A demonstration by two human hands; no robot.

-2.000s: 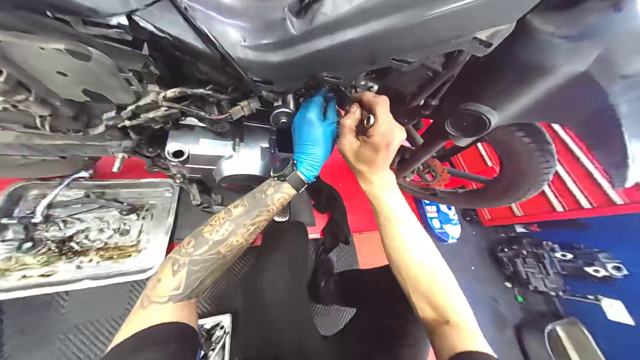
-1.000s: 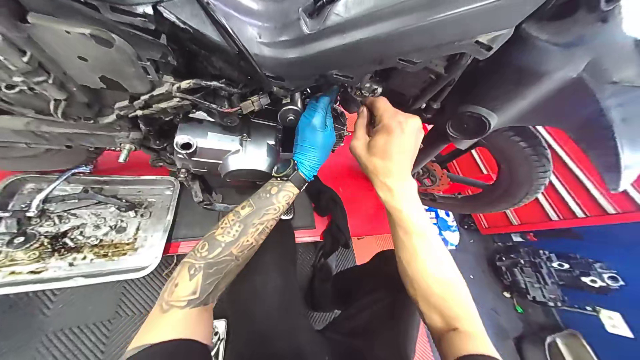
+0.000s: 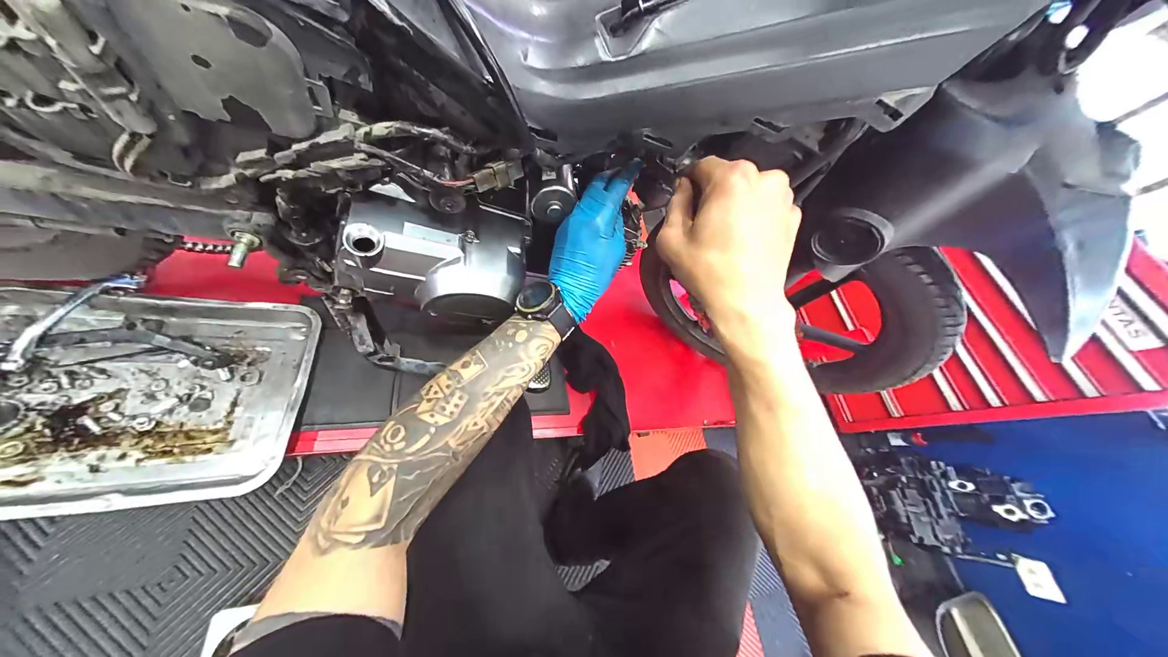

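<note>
My left hand [image 3: 591, 239], in a blue glove, reaches up beside the motorcycle engine [image 3: 438, 251], just right of a round metal part [image 3: 553, 196]. Its fingertips go in under the grey plastic body panel [image 3: 712, 73], and what they touch is hidden. Close to its right, my bare right hand [image 3: 730, 233] is curled with its back to me, below the panel's lower edge. Whether it holds something cannot be seen. A wire connector [image 3: 497, 175] hangs above the engine, left of the glove. The front wheel's tire [image 3: 944, 310] lies to the right, behind my right forearm.
At the left, a metal tray [image 3: 306, 365] holds oily bolts and small parts. A red lift platform [image 3: 657, 392] runs under the motorcycle, with a black cloth [image 3: 602, 383] over its edge. Black mechanical parts [image 3: 922, 497] lie on the floor at right, near a mirror [image 3: 975, 630].
Two seconds ago my right hand showed its fingers around a small tool or part; now its back is turned toward me. My left hand has stayed beside the engine.
</note>
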